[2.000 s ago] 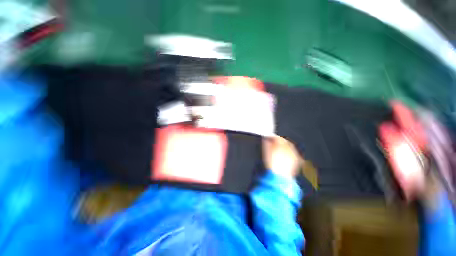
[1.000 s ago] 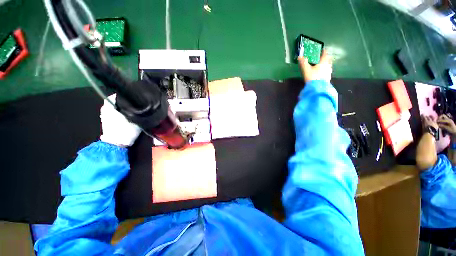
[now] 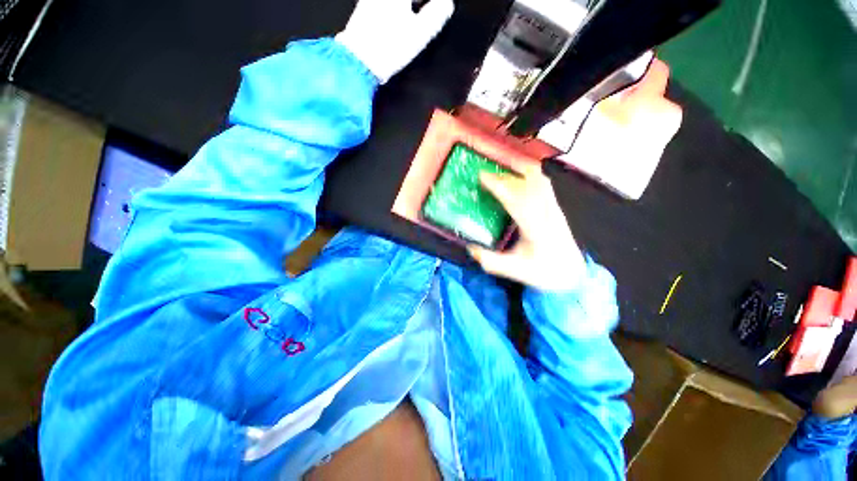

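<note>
A green circuit board in a black housing lies on the red-pink foam pad. My bare right hand grips the unit at its right side, thumb and fingers on its edges. My left hand, in a white glove, is above the black mat to the upper left of the pad, away from the unit; its fingers are apart and it holds nothing visible. The black electric screwdriver hangs over the pad's far edge, its tip close to the screw feeder.
Pale sheets lie right of the feeder. A yellow stick, black cables and stacked red pads are farther right, near a neighbour's hand. Cartons and a blue-violet bin are below bench level. The green belt is upper right.
The view has turned and shifted. My right hand has come from the belt to the foam pad with the unit. My left hand now shows left of the screwdriver, clear of it.
</note>
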